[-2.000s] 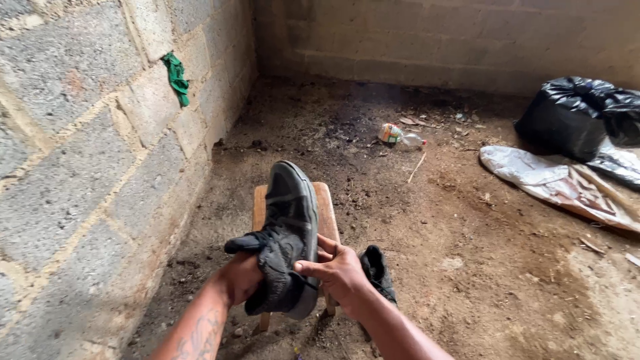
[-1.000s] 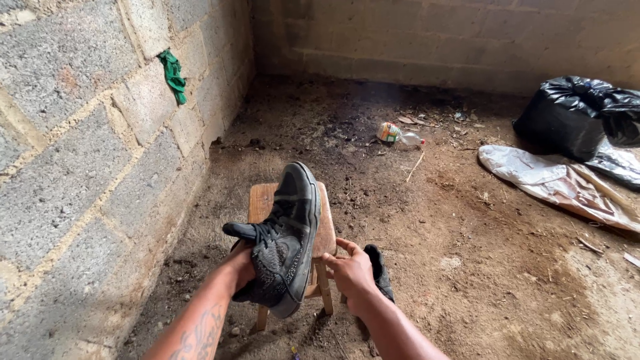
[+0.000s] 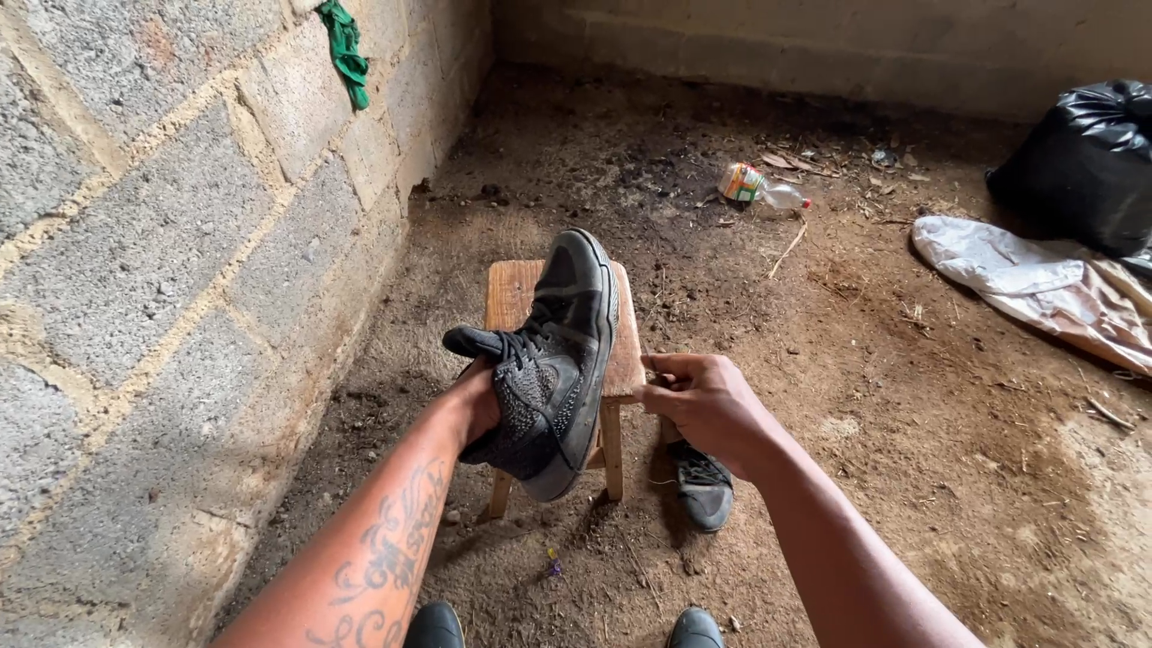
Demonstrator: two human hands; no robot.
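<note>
A black and grey lace-up sneaker (image 3: 562, 369) is tilted toe-up above a small wooden stool (image 3: 515, 286). My left hand (image 3: 477, 405) reaches inside its collar, the fingers hidden by the shoe, and holds it up. Beside the stool's right corner is my right hand (image 3: 697, 400), thumb and index finger close together at the seat's edge. Whether it pinches something small there I cannot tell. A second dark sneaker (image 3: 705, 490) rests on the ground below my right hand, partly hidden by it.
A concrete block wall (image 3: 162, 207) with a green cloth (image 3: 344, 54) runs along the left. A plastic bottle (image 3: 760, 187) lies on the dirt floor. At right are a black plastic bag (image 3: 1075, 171) and a whitish sack (image 3: 1008, 270). My shoe tips show at the bottom edge.
My right hand has left the sole of the held sneaker, where it was two seconds ago, and moved right to the stool's corner. The left hand still holds the shoe.
</note>
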